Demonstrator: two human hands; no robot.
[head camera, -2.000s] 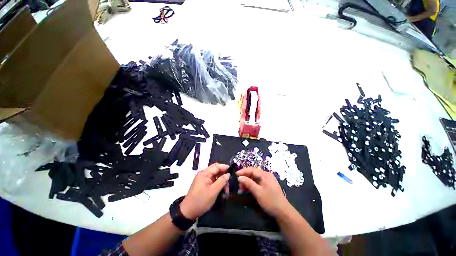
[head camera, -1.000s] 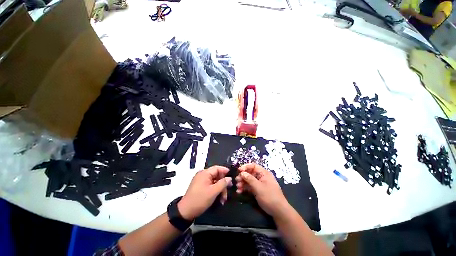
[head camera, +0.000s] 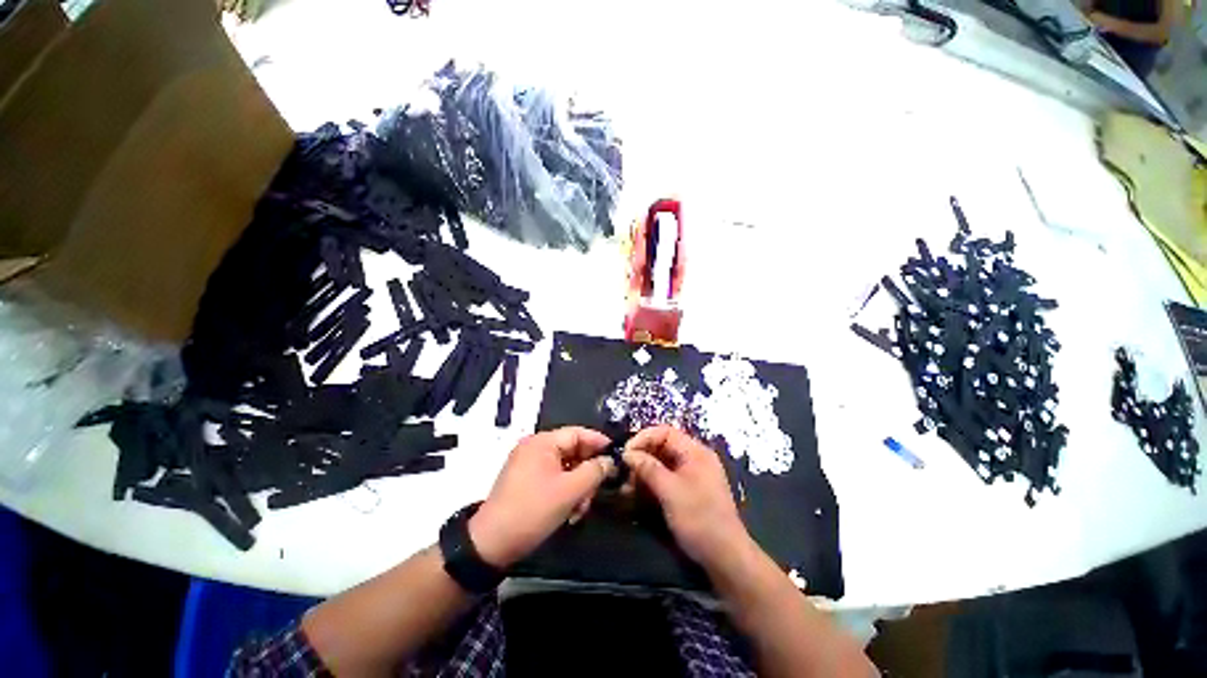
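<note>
My left hand and my right hand meet over the black work mat. Their fingertips pinch a small black fabric tab between them; most of it is hidden by the fingers. Just beyond the fingertips lies a heap of tiny shiny silver-purple metal bits. Right of it is a heap of tiny white pieces. A large pile of plain black tabs lies to the left. A pile of black tabs with white dots lies to the right.
A red tape dispenser stands just beyond the mat. A clear bag of black tabs lies behind the left pile, beside an open cardboard box. A blue-handled tool lies right of the mat. A smaller dotted pile is far right.
The view has shifted slightly, so table things sit higher in the picture. My hands stay together over the mat, with the fingertips closer together than one second ago.
</note>
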